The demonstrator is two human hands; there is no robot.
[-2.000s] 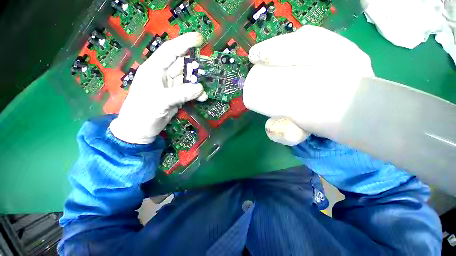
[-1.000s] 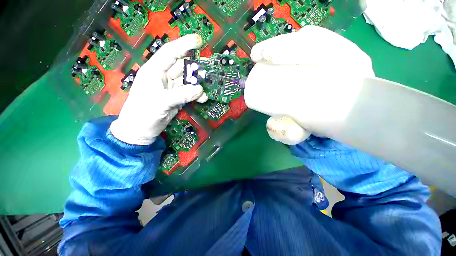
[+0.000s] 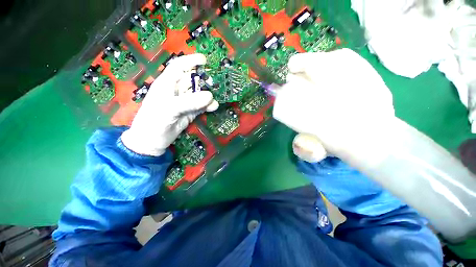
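Observation:
My left hand (image 3: 164, 107), in a white glove, grips a green circuit board (image 3: 229, 83) by the black and white connector (image 3: 198, 82) at its left edge, above the tray. My right hand (image 3: 334, 96), also gloved in white, is closed around a fat translucent white dispensing syringe (image 3: 428, 174) that reaches to the lower right. Its purple needle tip (image 3: 270, 88) points left at the board, a little off its right edge. A clear blister tray (image 3: 237, 52) under the hands holds rows of green boards over red-orange patches.
A green mat (image 3: 39, 151) lies under the tray. A crumpled white wipe heap (image 3: 402, 39) lies at the upper right. A dark area is at the upper left, and a dark object (image 3: 468, 151) is at the right edge.
My right hand and the syringe have moved right and down, and the purple needle tip has drawn back from the board. The left hand still holds the board. The tray appears shifted in view.

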